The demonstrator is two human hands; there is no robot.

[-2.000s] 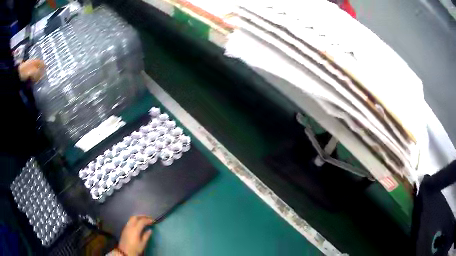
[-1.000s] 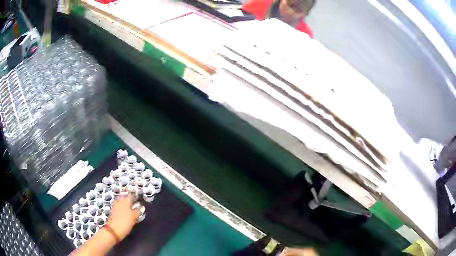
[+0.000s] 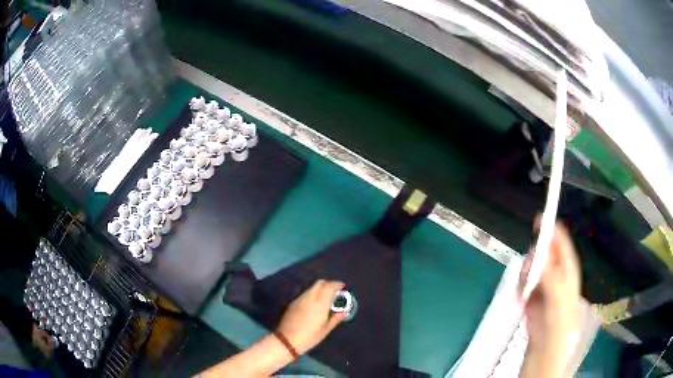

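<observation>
My left hand (image 3: 311,317) holds a small round hub (image 3: 342,301) between fingers and thumb, over the middle of the black three-armed fixture (image 3: 369,266) on the green bench. Whether the hub touches its seat is hidden. My right hand (image 3: 557,288), blurred, holds a long white blade (image 3: 555,173) raised nearly upright at the right. A white blade stack (image 3: 491,328) lies right of the fixture, partly behind my right hand. The hub tray (image 3: 214,244) lies left of the fixture, its hubs grouped along the far left side.
A second hub tray (image 3: 70,303) sits on a wire rack (image 3: 133,336) at lower left, with another person's hand (image 3: 44,341) at it. Wrapped clear trays (image 3: 92,88) and white strips (image 3: 125,160) are upper left. The white-edged conveyor (image 3: 332,96) and shelf sheets lie beyond.
My left hand has moved right from the hub tray to the fixture with a hub. My right hand has risen into fuller view with a blade. The view has shifted, showing the fixture.
</observation>
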